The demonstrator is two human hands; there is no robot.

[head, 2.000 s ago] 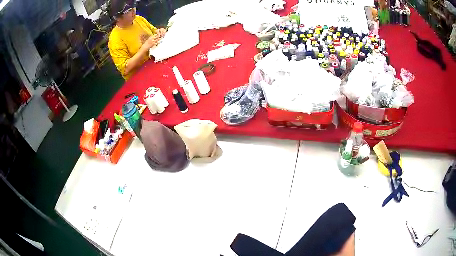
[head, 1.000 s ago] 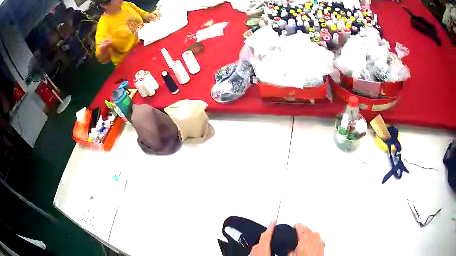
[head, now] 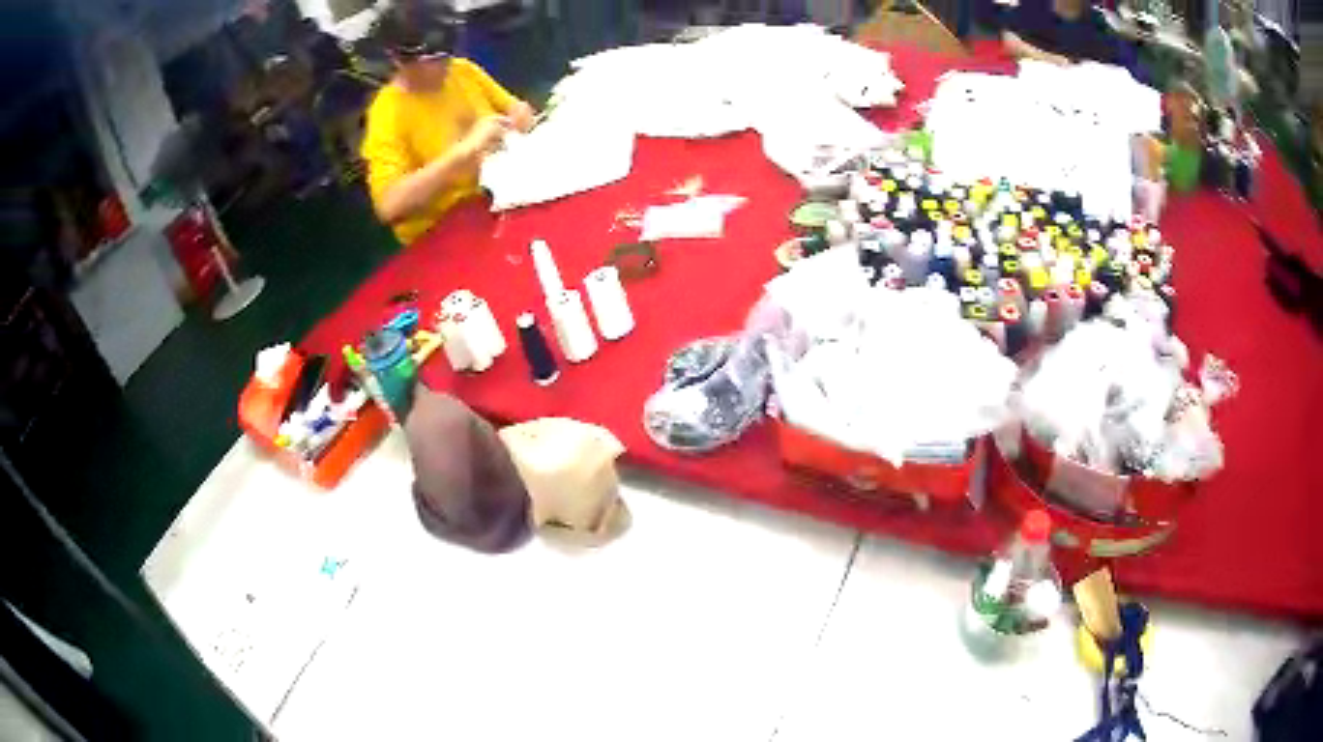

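Note:
Neither of my hands is in the picture, and the dark fabric strip they handled is out of view below. Nearest in front of me is the white table (head: 682,609). On its right side stand a clear green bottle with a red cap (head: 1011,587) and a yellow tape roll (head: 1138,644) with a tan flat piece (head: 1098,603) against it. Narrow navy ties (head: 1114,693) hang over the roll and are cut off by the lower edge.
A brown lump (head: 467,471) and a beige lump (head: 569,471) stand left of centre, near an orange tray (head: 345,452). The red table (head: 682,312) holds thread cones (head: 611,303), small spools (head: 1001,247) and bag-topped red boxes (head: 885,473). A person in yellow (head: 421,134) handles white fabric.
The view has tilted up, so the table things sit lower in the picture. My hands and the dark fabric have left the view, as has the small metal tool at right.

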